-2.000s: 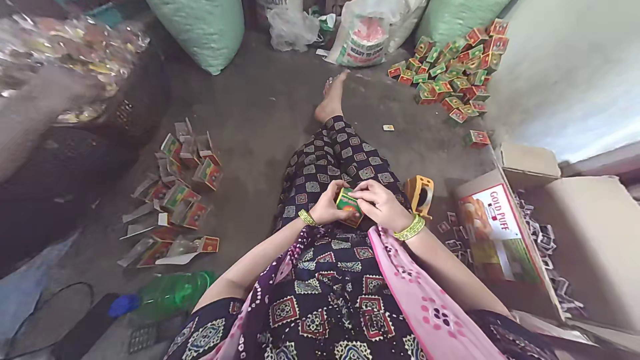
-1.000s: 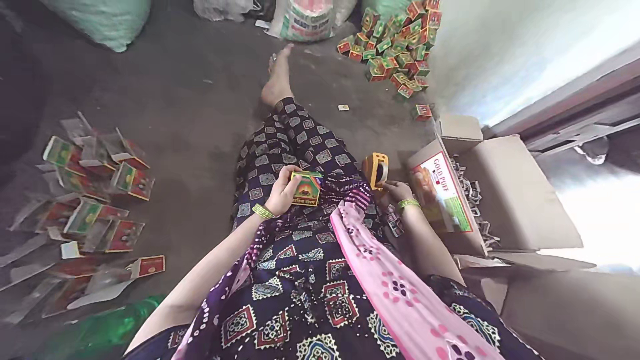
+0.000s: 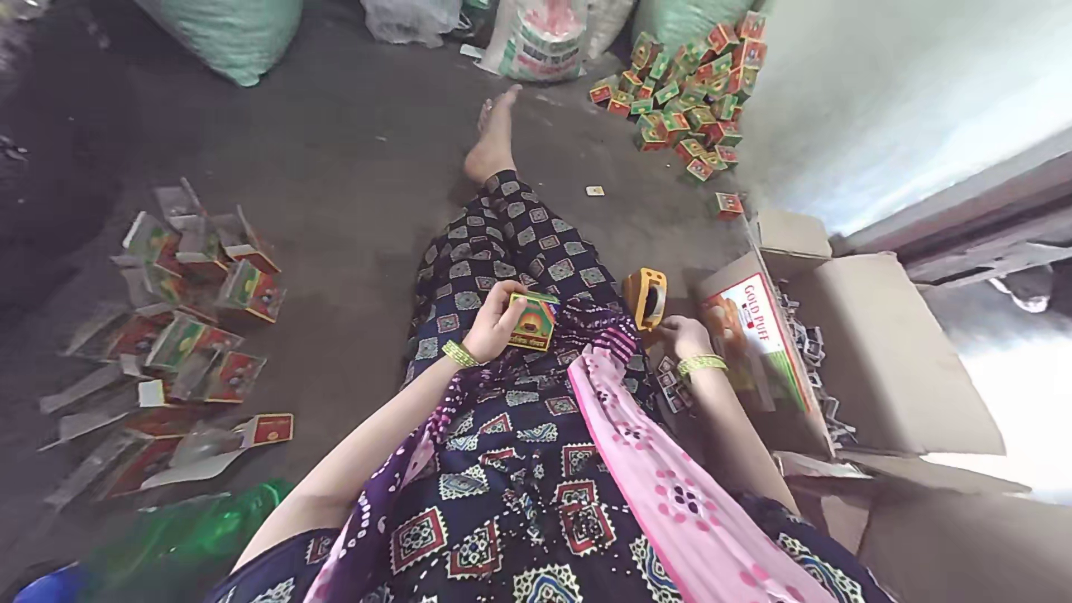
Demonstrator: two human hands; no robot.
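My left hand [image 3: 497, 322] grips a small green and red printed carton [image 3: 533, 322] above my lap, its front face turned up. Beside my right thigh, my right hand [image 3: 688, 337] is at the lower edge of a yellow tape dispenser [image 3: 646, 299] that stands on the floor; whether the fingers hold it cannot be told. Small dark and white items [image 3: 672, 385] lie on the floor just below that hand.
Open-flapped small cartons [image 3: 193, 343] lie at the left, above a green plastic bottle [image 3: 193, 528]. Closed cartons [image 3: 691, 100] are heaped by the wall. An open cardboard box [image 3: 754, 335] stands at the right. Sacks [image 3: 544, 42] line the far side.
Two seconds ago both hands were together at the carton. My right hand has since let go of it and moved right to the tape dispenser; my left hand keeps the carton. The view has shifted.
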